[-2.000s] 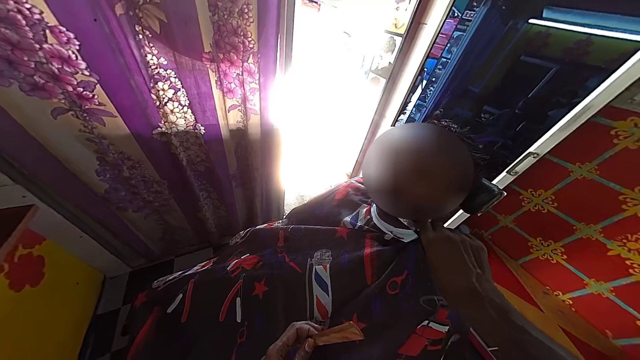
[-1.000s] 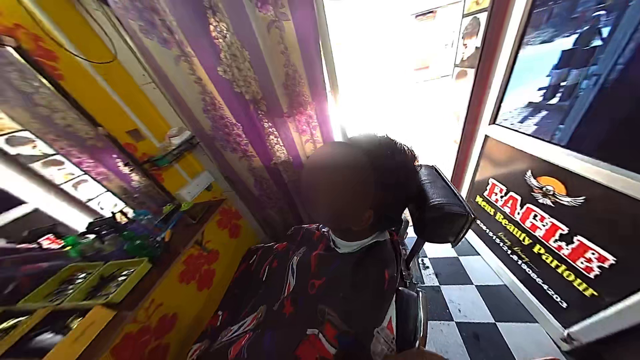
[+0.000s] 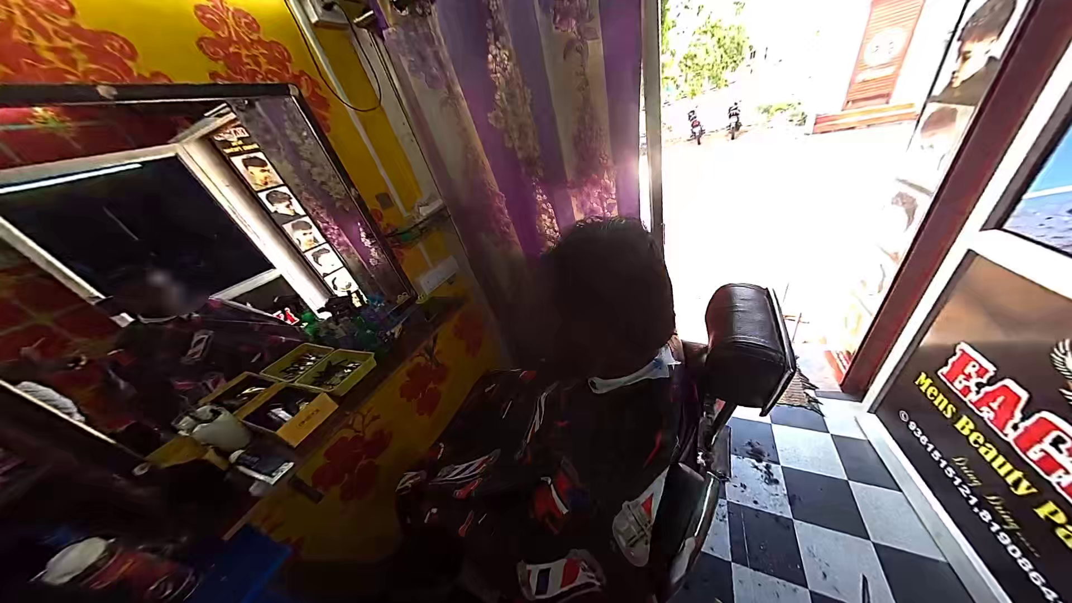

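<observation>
Neither my left hand nor my right hand shows in the head view now. In front of me a person [image 3: 615, 293] sits in a barber's chair, seen from behind and the side, under a dark barber's cape [image 3: 561, 469] printed with combs and striped poles. A white neck strip [image 3: 628, 377] circles the neck. Just behind the head stands the chair's black padded headrest [image 3: 741, 343], apart from the hair. What my hands hold cannot be seen.
At the left, a counter holds yellow trays [image 3: 335, 368] of small tools, an open box [image 3: 289, 414] and bottles [image 3: 360, 322] below a wall mirror [image 3: 151, 226]. A curtain [image 3: 519, 109] hangs behind. Cut hair lies on the checkered floor [image 3: 804, 494] near the doorway.
The hand with a comb over the cape, seen two seconds ago, is out of view. The view has swung a lot, bringing in the mirror, counter and floor. The seated person's head now faces away.
</observation>
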